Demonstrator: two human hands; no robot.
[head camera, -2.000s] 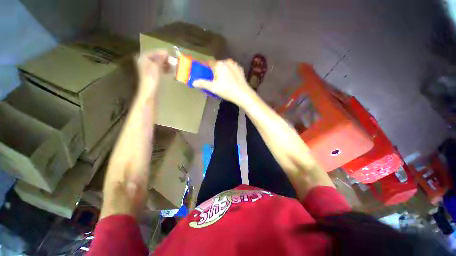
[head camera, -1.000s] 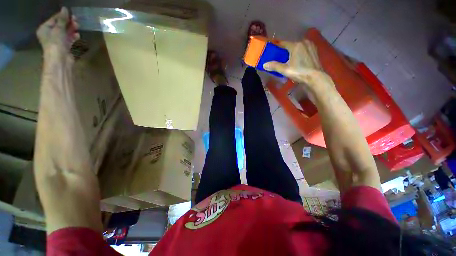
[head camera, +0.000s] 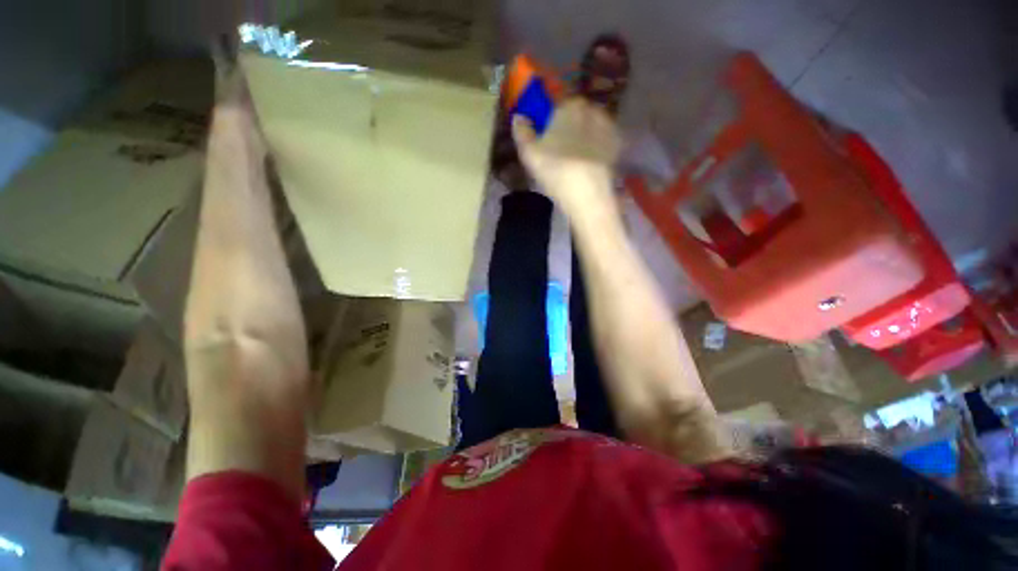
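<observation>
A plain brown carton (head camera: 380, 167) stands in front of me, with shiny tape (head camera: 301, 47) along its far top edge. My right hand (head camera: 575, 139) holds the orange and blue tape dispenser (head camera: 534, 98) at the carton's right far corner. My left hand (head camera: 227, 50) is at the carton's left far corner. It is small and blurred, and its fingers cannot be made out.
Brown cartons stand at the left (head camera: 101, 167), some open, and another printed carton (head camera: 385, 368) is nearer me. Red-orange stools (head camera: 804, 257) stand at the right. A light blue object (head camera: 557, 323) shows between my legs. A carton (head camera: 742, 363) lies near the stools.
Tape was stretched from my left hand over the carton; it now lies along the far edge. My right hand with the dispenser has moved left to the carton's corner.
</observation>
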